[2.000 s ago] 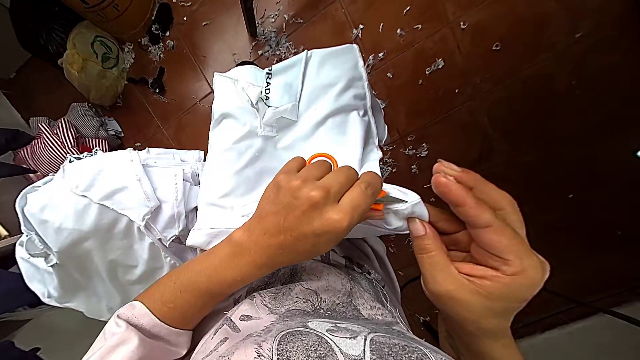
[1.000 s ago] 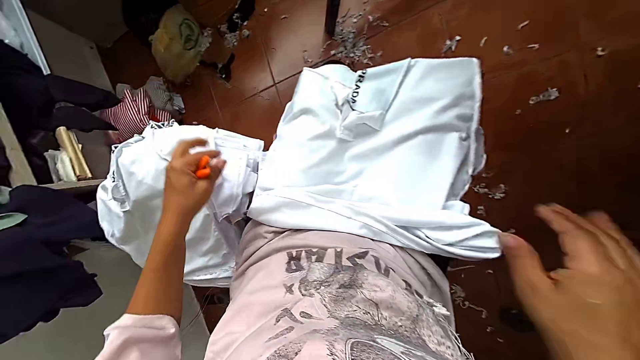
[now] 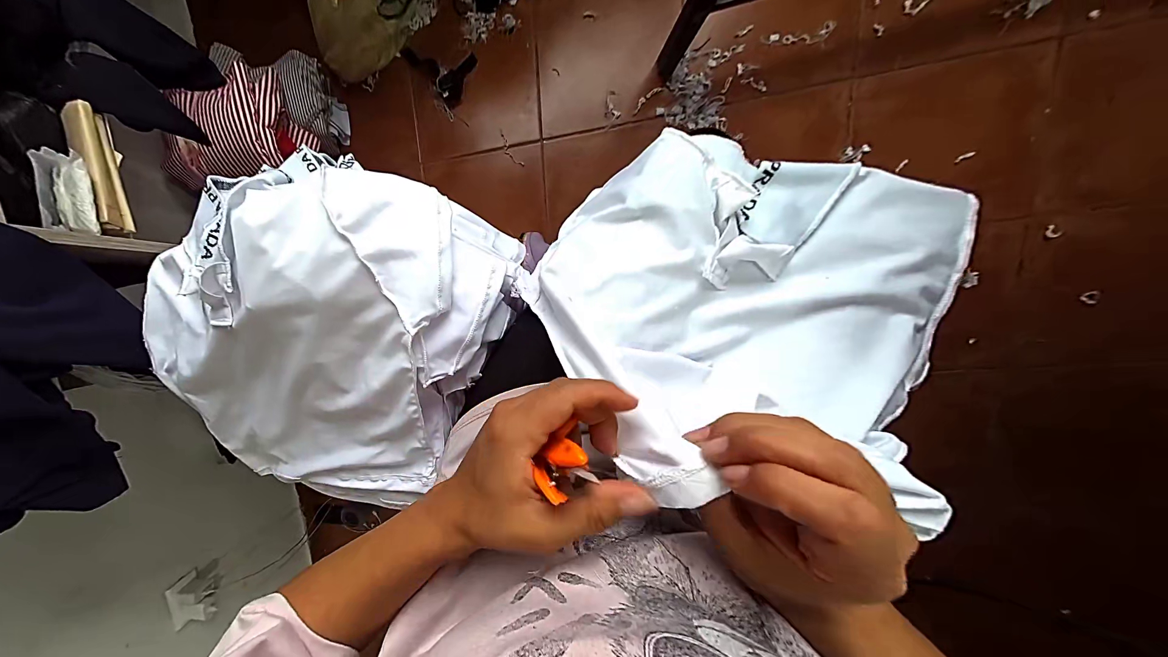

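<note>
A white knit garment (image 3: pixel 794 328) with a lettered collar band lies across my lap, its near end drawn up between my hands. My left hand (image 3: pixel 547 474) is curled around small orange-handled scissors (image 3: pixel 561 461), whose blades are mostly hidden; its thumb and fingertips are beside the garment's seamed edge. My right hand (image 3: pixel 812 502) pinches that edge between thumb and fingers. To the left lies a stack of similar white garments (image 3: pixel 301 338), with lettered bands at its far end.
Thread and fabric scraps (image 3: pixel 698 96) litter the brown tiled floor (image 3: pixel 1040 301). Striped cloth (image 3: pixel 246 100) and a plastic bag (image 3: pixel 351 36) lie at the back left. Dark cloth (image 3: pixel 55 374) hangs by a wooden shelf (image 3: pixel 100 239) at the left.
My left hand, with the scissors, has come from above the stack to the garment's near edge. My right hand has moved in from the right and taken hold of the cloth.
</note>
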